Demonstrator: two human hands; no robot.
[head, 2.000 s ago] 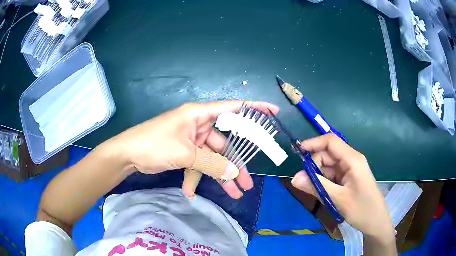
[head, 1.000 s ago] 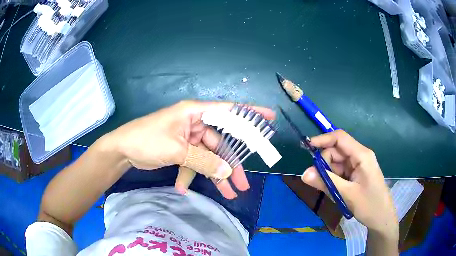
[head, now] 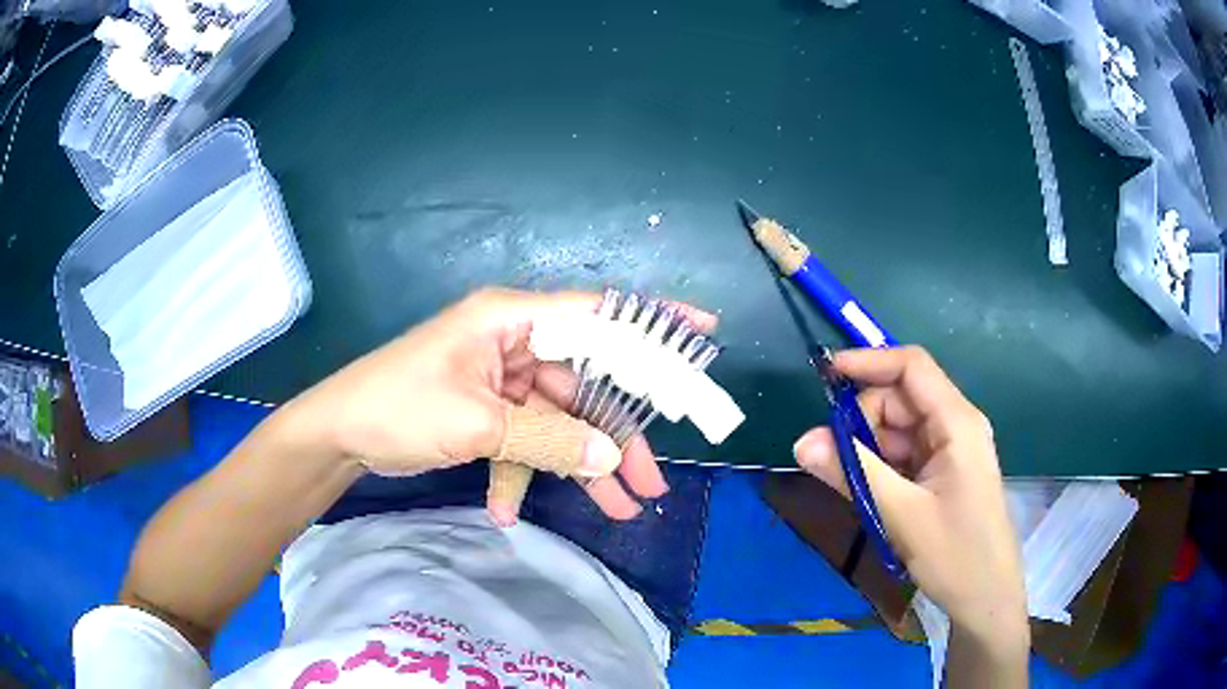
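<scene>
My left hand [head: 471,390], with tan tape on its thumb and a finger, holds a fan of thin metal pins [head: 616,404]. A white strip [head: 639,366] runs across the pins, its free end sticking out to the right. My right hand [head: 928,464] holds dark-bladed snips [head: 856,458] with blue handles, right of the pins and apart from them. The blades point up and left, beside a blue craft knife or marker [head: 834,299] with a tan wrapped neck lying on the mat.
A clear tub [head: 289,289] with white sheets lies at the left. Behind it is a tub of white-wrapped pieces [head: 88,128]. A ruler-like grey strip [head: 1037,148] and clear tubs [head: 1144,269] with small white pieces are at the right.
My left hand and the pins have shifted a little left and down. The snips have moved away from the pins to the right, and their handles now stand steeper.
</scene>
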